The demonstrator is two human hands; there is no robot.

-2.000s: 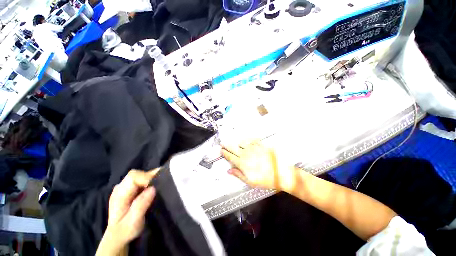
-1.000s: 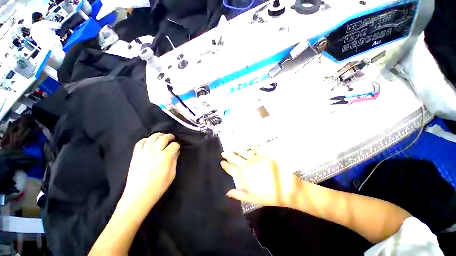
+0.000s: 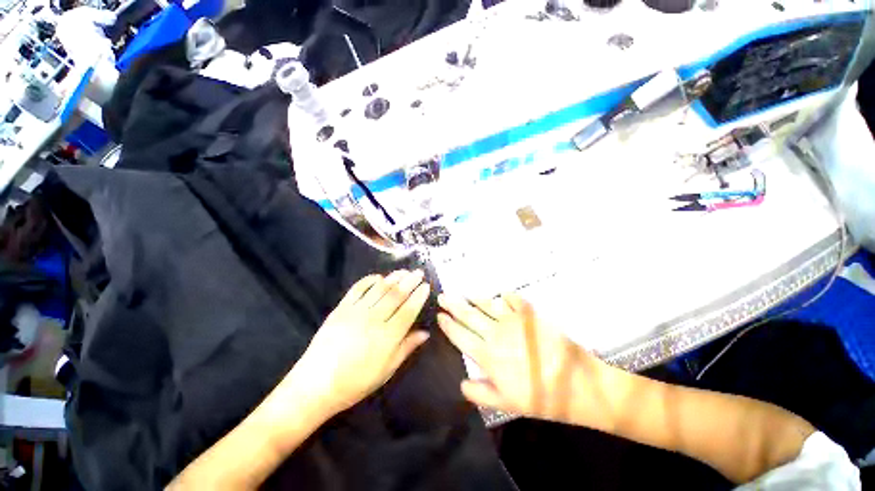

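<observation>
The black garment piece (image 3: pixel 230 249) lies left of and in front of the machine, its right edge running up to the presser foot and needle (image 3: pixel 419 235). My left hand (image 3: pixel 369 331) lies on the cloth just below the foot, fingers bent, fingertips near the edge. My right hand (image 3: pixel 508 350) rests at the cloth's right edge and on the white machine bed (image 3: pixel 614 288), fingers spread. The fingers of both hands are close together. The needle tip is too small to tell.
The sewing machine head (image 3: pixel 518 105) spans the top. Thread snips (image 3: pixel 720 199) lie right on the bed. A ruler strip (image 3: pixel 729 312) runs along the front edge. A thin cord hangs at the right. Other workstations and a person in white (image 3: pixel 82 34) are upper left.
My left hand has moved right and up to the foot, after laying the black cloth over the bed's left part. The white edge strip no longer shows. The view has shifted slightly.
</observation>
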